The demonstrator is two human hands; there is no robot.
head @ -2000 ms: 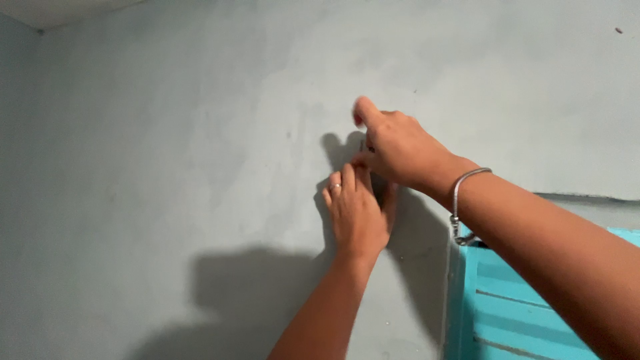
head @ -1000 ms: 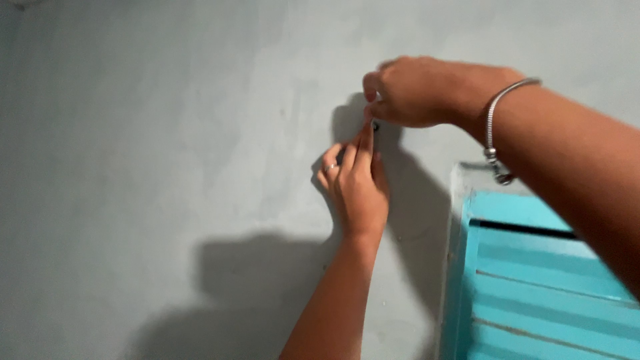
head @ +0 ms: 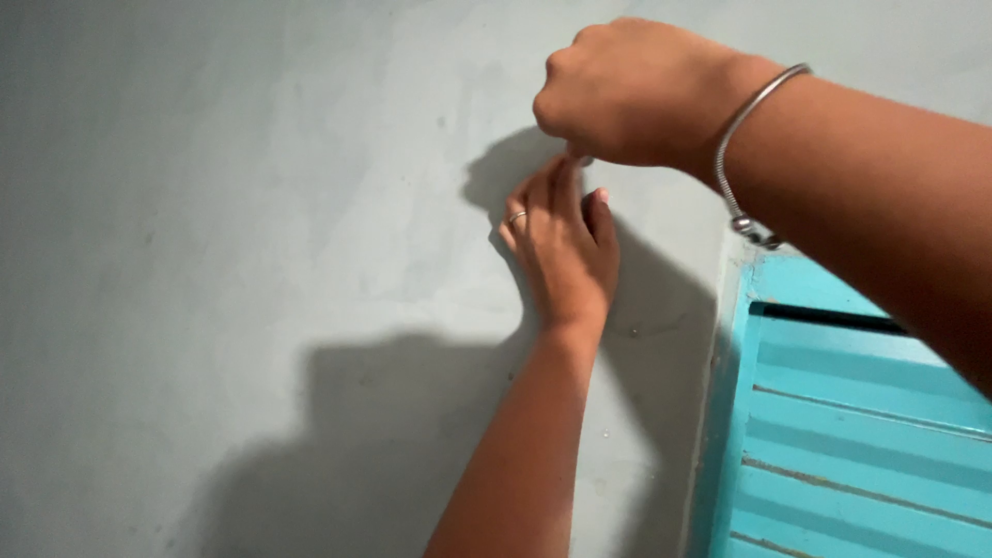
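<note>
My left hand (head: pixel 562 240), with a ring on one finger, lies against the grey painted wall (head: pixel 232 194), its fingertips pointing up and its thumb a little apart. Directly above it is my right hand (head: pixel 635 93), bent at the wrist with the fingers curled down out of sight; a metal bracelet (head: pixel 728 155) circles that wrist. Between the two hands a small, dark, roundish thing (head: pixel 587 161) shows at the left fingertips, mostly hidden. What it is, and whether either hand grips it, cannot be made out.
Turquoise slatted shutters or a louvred door (head: pixel 860 418) stand at the lower right in a pale frame (head: pixel 709 387). Shadows of the arms and head fall across the wall below and beside the hands.
The right hand has turned at the wrist, from fingers raised two seconds ago to knuckles up and fingers hidden. The left hand stays against the wall. The view has shifted somewhat.
</note>
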